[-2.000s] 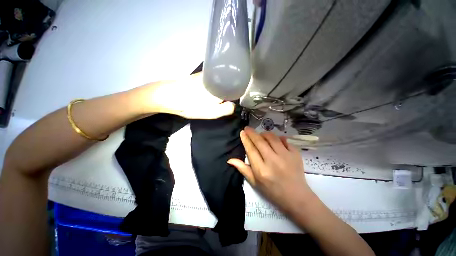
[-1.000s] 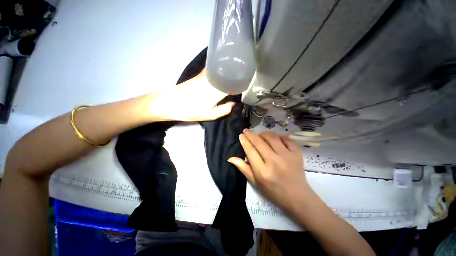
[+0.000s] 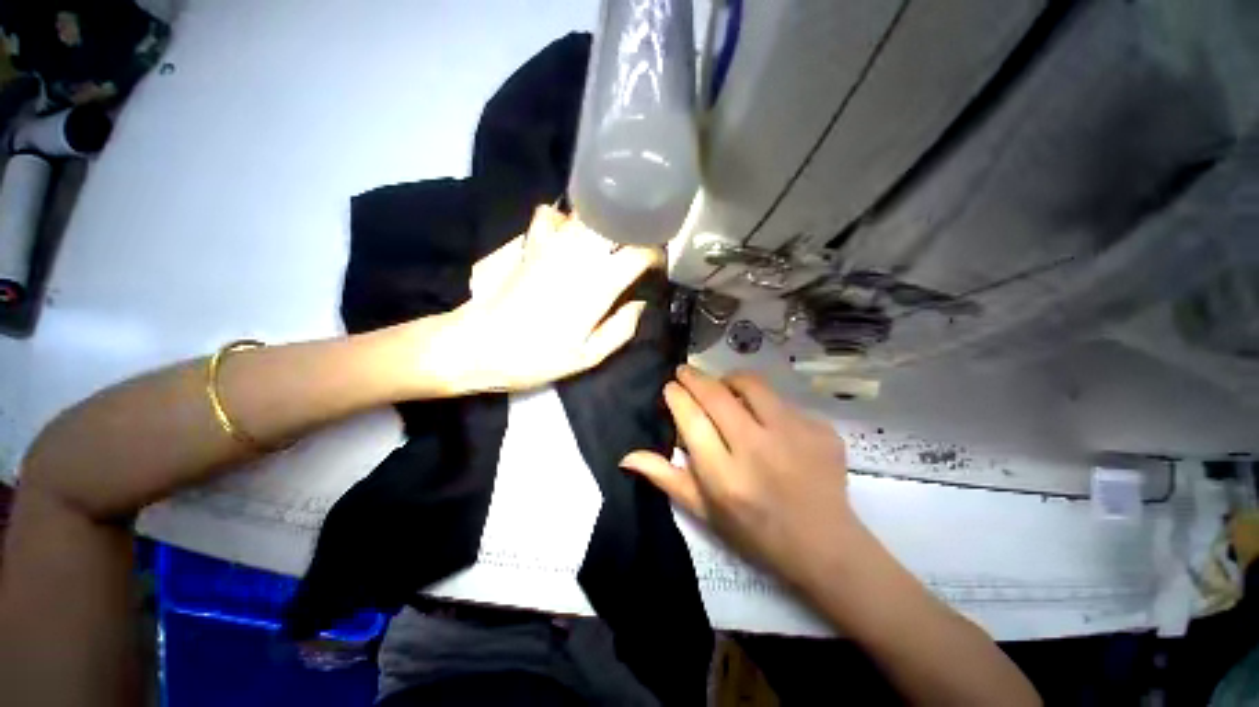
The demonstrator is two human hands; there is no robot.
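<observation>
A black garment piece (image 3: 414, 256) lies on the white table, with two strips hanging over the near edge and white table between them. Its right edge runs by the presser foot area (image 3: 682, 307) of the off-white sewing machine (image 3: 967, 152). My left hand (image 3: 559, 304) lies on the cloth with fingers spread, below a rounded translucent cylinder (image 3: 638, 152) that hides some fingertips. My right hand (image 3: 753, 463) rests at the cloth's right edge, fingertips just in front of the foot. Whether either hand pinches the cloth cannot be told.
White cylinders (image 3: 21, 221) with dark ends lie at the far left beside dark patterned cloth. Printed ruler marks run along the table's near edge (image 3: 828, 590). Below it are a blue crate (image 3: 249, 608) and the wearer's lap. A small white label (image 3: 1114, 493) is at the right.
More black cloth now lies beyond my left hand, up beside the cylinder. My left fingers have spread. The left strip's lower end has swung left. My right hand has barely moved.
</observation>
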